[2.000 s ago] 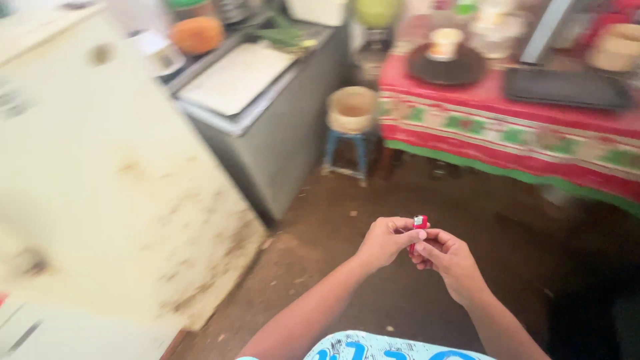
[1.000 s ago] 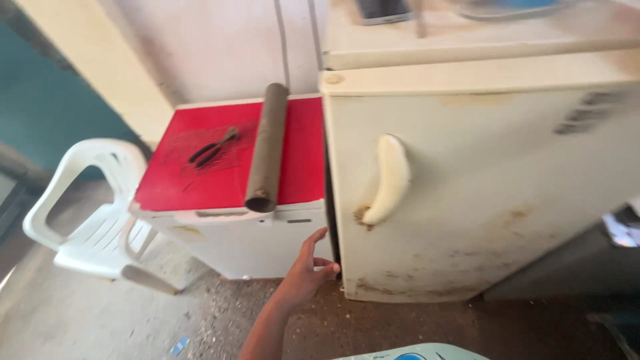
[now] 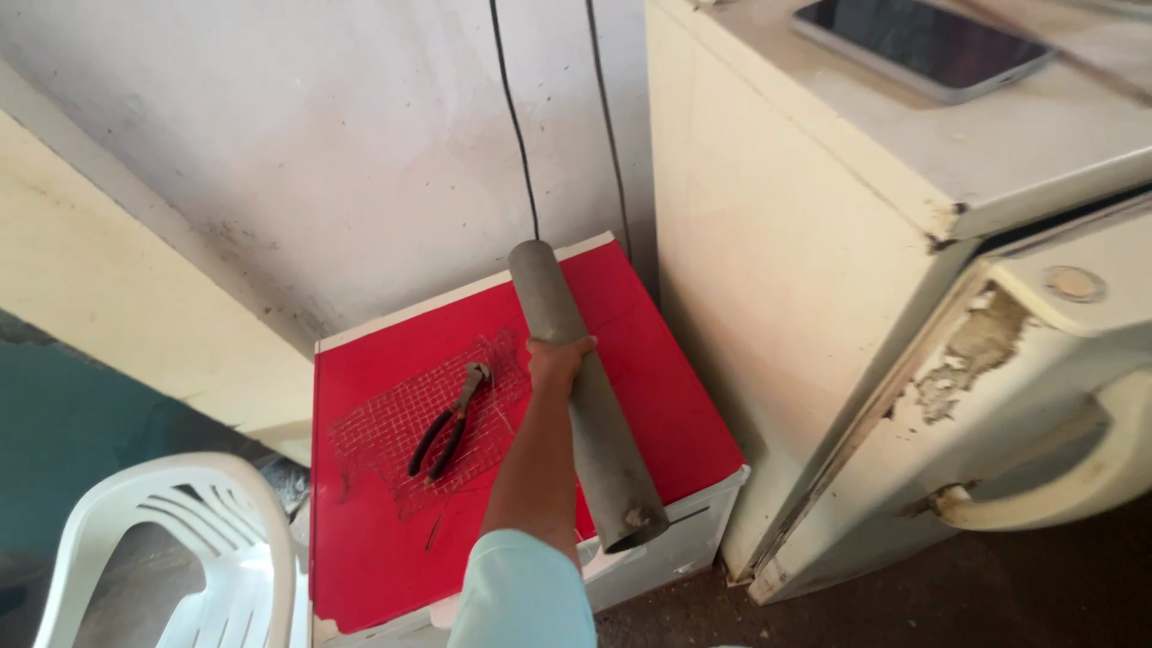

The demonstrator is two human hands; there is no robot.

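Observation:
My left hand (image 3: 558, 362) is closed around the upper middle of a grey pipe (image 3: 612, 445), palm over it, with fingertips showing at both sides. The pipe lies slanted across the red top of a white chest-like unit (image 3: 360, 558), its open lower end at the front edge. Left of the pipe, end-cutting pliers with dark handles (image 3: 445, 432) rest on a piece of wire mesh (image 3: 387, 414). A pale blue sleeve covers my upper arm. My right hand is out of view.
A worn cream refrigerator (image 3: 756, 234) stands at the right, with a phone (image 3: 918, 40) on top and a curved door handle (image 3: 1071, 486). At the lower left is a white plastic chair (image 3: 180, 477). Two dark cables (image 3: 517, 126) hang down the wall behind.
My left hand has moved from in front of the white unit onto the pipe and taken hold of it. Two seconds ago both hands held a small red object. The view has swung strongly left.

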